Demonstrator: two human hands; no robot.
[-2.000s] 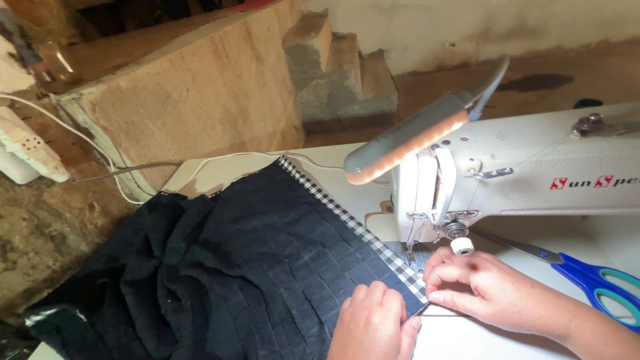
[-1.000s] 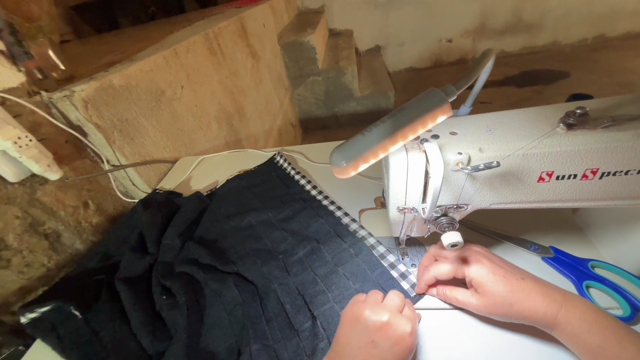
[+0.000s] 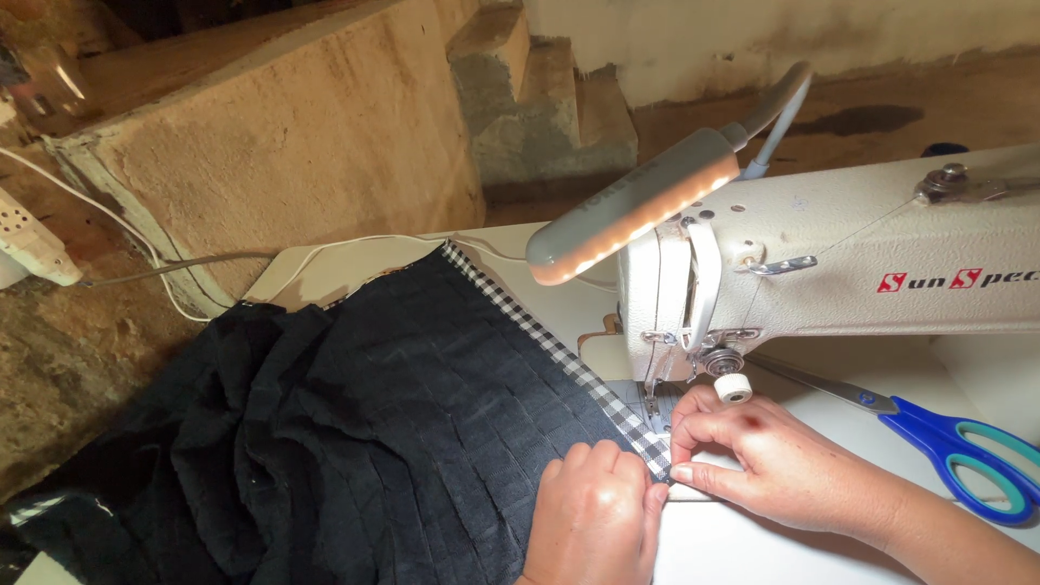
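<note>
Dark pleated fabric (image 3: 455,382) lies spread and bunched over the left side of the table, with a black-and-white gingham strip (image 3: 561,357) along its right edge. My left hand (image 3: 597,508) grips the fabric near its lower right corner, fingers curled. Thumb and fingers of my right hand (image 3: 756,455) pinch the strip's near end, just right of the left hand. Directly behind that corner is the presser foot (image 3: 652,402) of a white industrial sewing machine (image 3: 829,252). The strip passes just left of the foot; whether any cloth lies under it I cannot tell.
A lit LED lamp (image 3: 642,207) hangs by the machine head. Scissors with blue and teal handles (image 3: 934,439) lie right of my right hand. A white cable (image 3: 366,240) crosses the table's back edge. A power strip (image 3: 32,240) is at the far left, and concrete steps (image 3: 544,97) stand behind.
The fingers of my left hand, more extended two seconds ago, are now curled at the fabric's edge. My right hand still pinches the corner. The view has shifted slightly.
</note>
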